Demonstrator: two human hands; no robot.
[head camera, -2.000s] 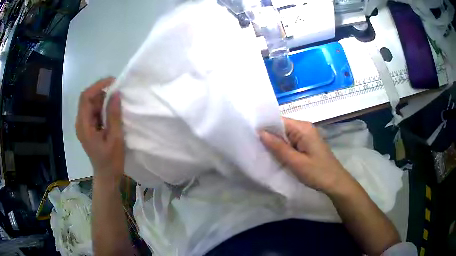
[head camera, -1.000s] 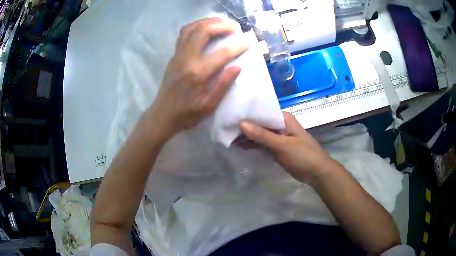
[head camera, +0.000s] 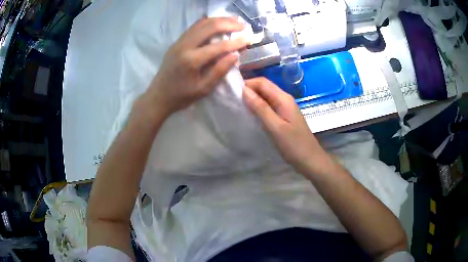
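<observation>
A large thin white garment piece (head camera: 205, 138) runs from the sewing machine's needle area (head camera: 256, 23) down over the table edge and across my lap. My left hand (head camera: 197, 59) lies over the cloth close to the needle area, fingers bent on its edge. My right hand (head camera: 279, 120) pinches the cloth's right edge just below, beside the blue tray (head camera: 328, 77). The clear guard (head camera: 291, 71) stands over the tray's left part. The cloth directly under my left fingers is hidden.
A printed ruler (head camera: 354, 102) runs along the table's front edge. A purple slab (head camera: 423, 56) and white strips (head camera: 395, 87) are at the right. A yellow frame (head camera: 38, 204) with white pieces (head camera: 66, 220) is at the lower left. Yellow-black floor marking (head camera: 432, 225) shows lower right.
My right hand has moved up and left along the cloth edge. The cloth has shifted left, uncovering a metal part beside the blue tray. My left hand has moved slightly left and stays near the needle.
</observation>
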